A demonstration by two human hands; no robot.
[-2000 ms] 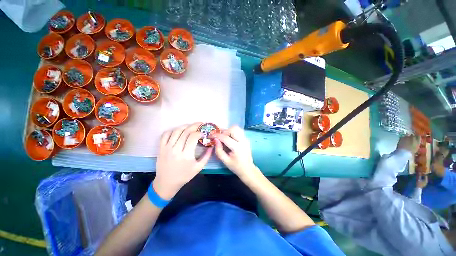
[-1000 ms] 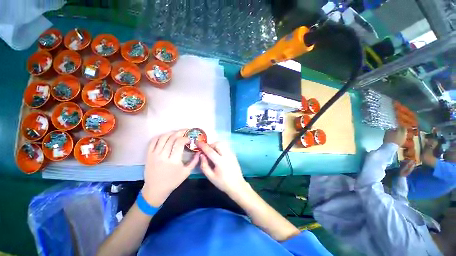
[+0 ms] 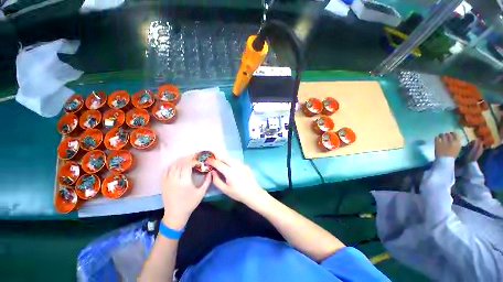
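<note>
My left hand (image 3: 184, 183) holds a small round orange housing (image 3: 204, 161) above the front of the white foam sheet (image 3: 190, 118). A green and white circuit assembly shows inside its open top. My right hand (image 3: 234, 177) has its fingertips at the right side of the same housing and rim. The fingers hide part of it. Rows of orange housings (image 3: 117, 137) with circuit assemblies inside stand at the left. An orange electric screwdriver (image 3: 250, 64) hangs over the blue-sided box (image 3: 268, 113), away from both hands.
Several orange housings (image 3: 329, 140) stand on brown cardboard (image 3: 367, 118) at right. Clear trays (image 3: 193, 49) lie at the back. Crumpled white foam (image 3: 44, 77) lies at left. A black cable hangs beside the box. A person in grey (image 3: 441, 220) works at right. A blue lined bin (image 3: 118, 256) is below.
The camera view has turned and shows more of the back and right of the bench. My hands still hold the housing in nearly the same grip. The screwdriver now appears more upright.
</note>
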